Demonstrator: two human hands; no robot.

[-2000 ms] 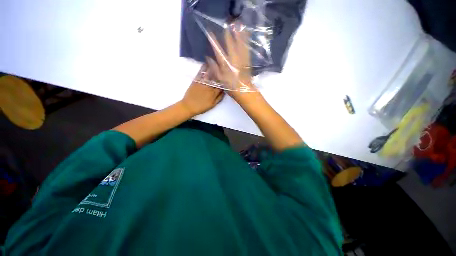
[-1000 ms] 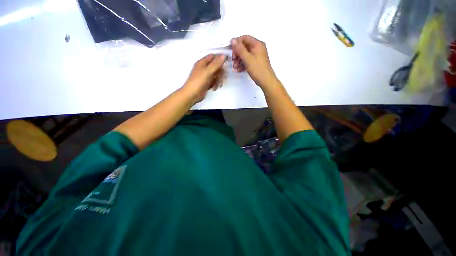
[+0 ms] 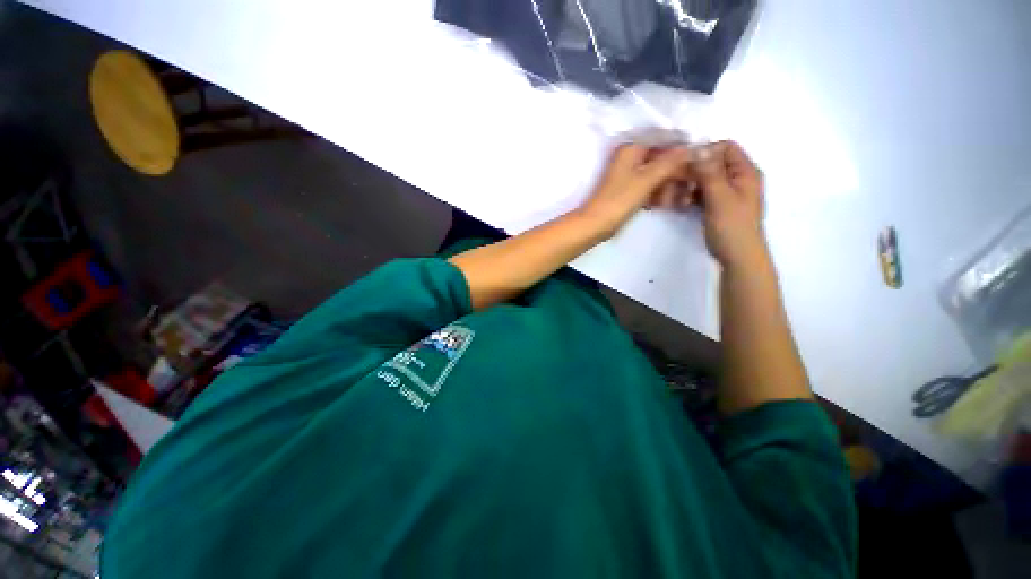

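Note:
A folded dark suit jacket (image 3: pixel 633 43) lies at the top of the view, cut off by its edge, inside a clear, shiny garment polybag (image 3: pixel 650 104). The bag's clear open end reaches down towards my hands. My left hand (image 3: pixel 642 184) and my right hand (image 3: pixel 729 195) are close together just below it, with fingertips nearly touching. Both seem to pinch the thin clear edge of the bag; the edge itself is blurred and partly hidden by the fingers.
Thread snips (image 3: pixel 890 257) lie on the white table (image 3: pixel 814 271) to the right. Black-handled scissors (image 3: pixel 947 392), a yellow packet (image 3: pixel 995 405) and a stack of empty polybags (image 3: pixel 995 283) are at the right edge. A round yellow stool (image 3: pixel 133 113) stands beyond the table at left.
The view has turned and shifted. Two seconds ago my hands were lower on the bagged jacket, under or against clear film; now they are below it with fingertips pinched together, much as one second ago.

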